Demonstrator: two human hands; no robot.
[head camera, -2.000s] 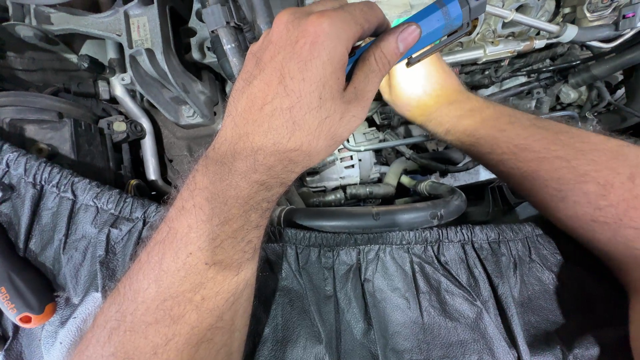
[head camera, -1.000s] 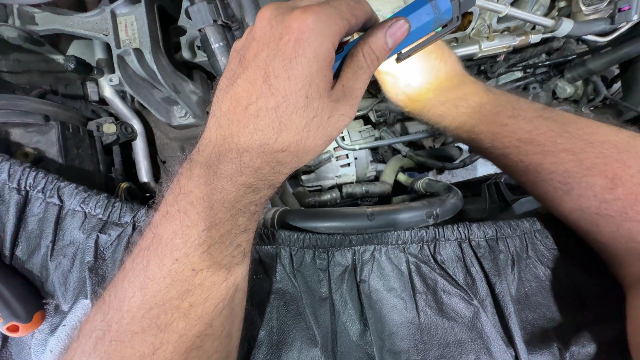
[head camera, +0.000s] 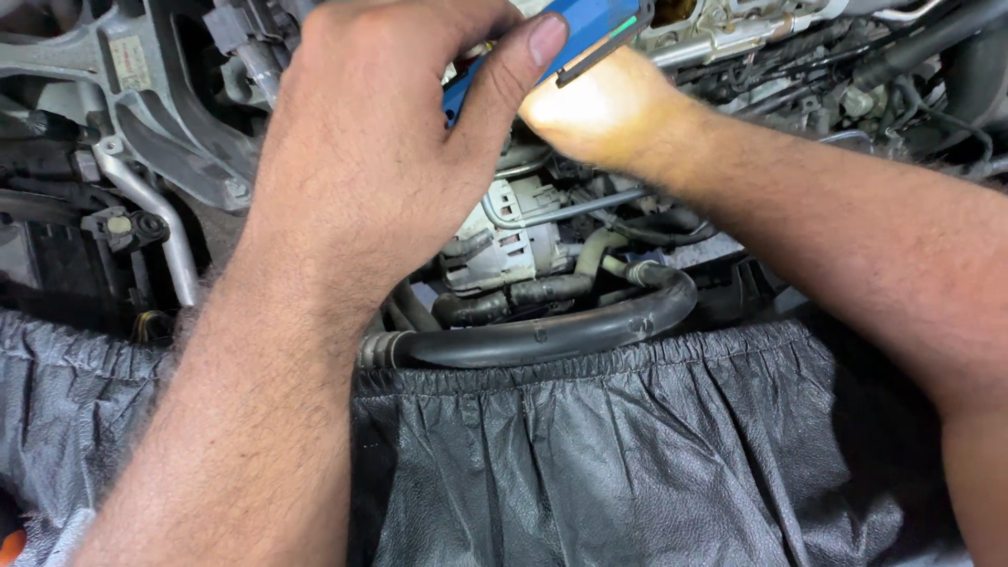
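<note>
My left hand (head camera: 378, 134) is closed around a blue work light (head camera: 587, 35) near the top of the head view, its thumb along the body. Light from it falls brightly on my right hand (head camera: 602, 106), which reaches into the engine bay just behind and below the lamp. The right fingers are hidden behind the light, so whether they hold anything does not show. Below both hands lie a pale metal alternator housing (head camera: 512, 236), a thin bent metal pipe (head camera: 567, 211) and a thick black rubber hose (head camera: 543, 339).
A black fender cover (head camera: 614, 472) with a gathered edge hangs along the near side. Cast metal brackets (head camera: 189, 150) and a silver pipe (head camera: 165, 220) stand at the left. Hoses and wiring (head camera: 850, 87) crowd the right. An orange tool handle end (head camera: 12, 547) shows at the lower left.
The orange and black tool handle has mostly slipped out of frame at the lower left as the view shifted slightly. Both hands keep nearly the same pose, with the blue light still held.
</note>
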